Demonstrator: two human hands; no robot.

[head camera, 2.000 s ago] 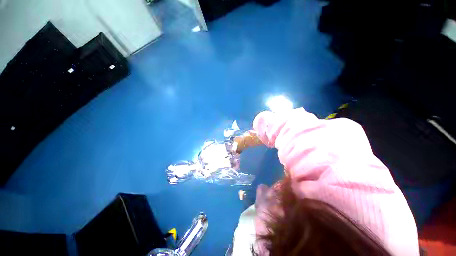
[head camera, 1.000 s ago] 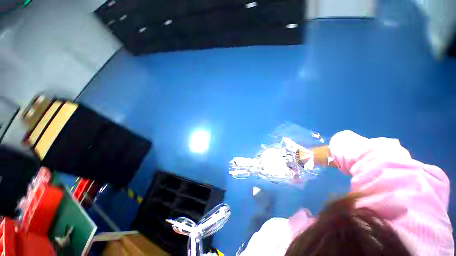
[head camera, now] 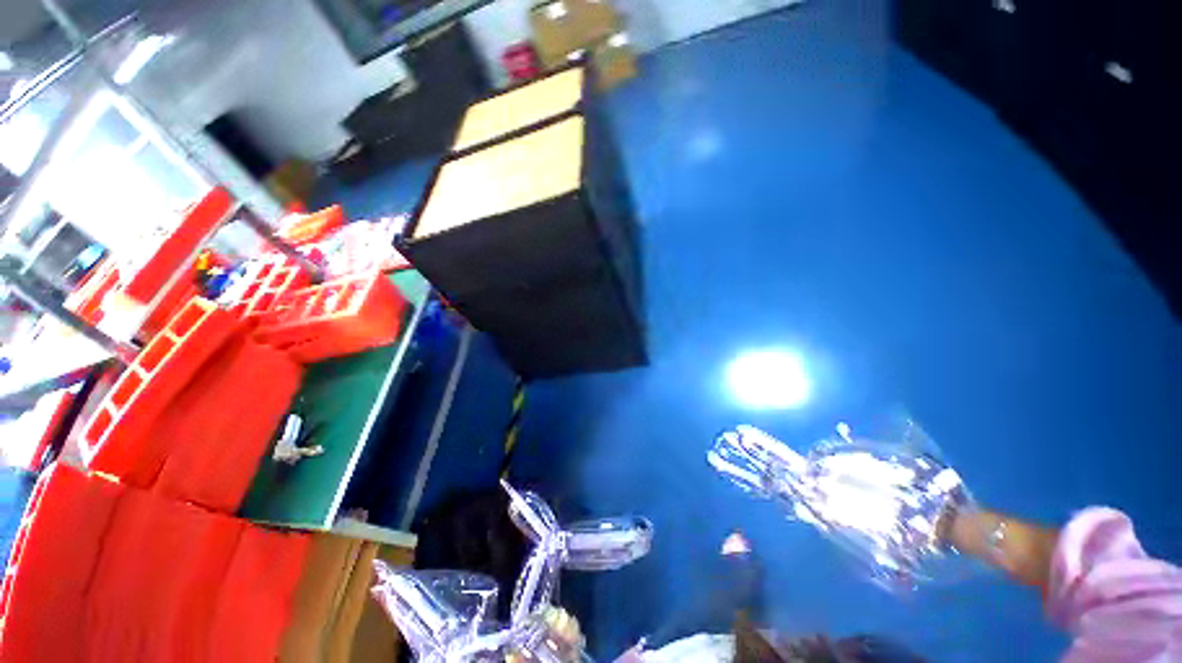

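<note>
My right hand (head camera: 957, 518), at the end of a pink sleeve, is shut on a bunch of clear, shiny plastic lamps (head camera: 862, 495), held over the blue floor at the right. Glare and the lamps hide most of its fingers, and I cannot tell how many lamps there are. My left hand (head camera: 560, 635) is partly cut off by the bottom edge, with its fingers around a clear plastic lamp (head camera: 538, 560) whose rounded limbs point up and right. More clear limbs (head camera: 434, 609) show beside it at the lower left.
Stacked orange-red compartment trays (head camera: 195, 427) stand at the left by a green bench (head camera: 331, 421) with a small clear-and-tan item (head camera: 296, 442). Black crates with tan tops (head camera: 519, 240) stand beyond. A brown cardboard box (head camera: 340, 589) is below the bench end. Dark furniture (head camera: 1063, 91) stands at the upper right.
The view has swung left, bringing the bench, trays and crates further in. The right-hand lamps now sit further right in view. More of the left-hand lamp and my left fingers show.
</note>
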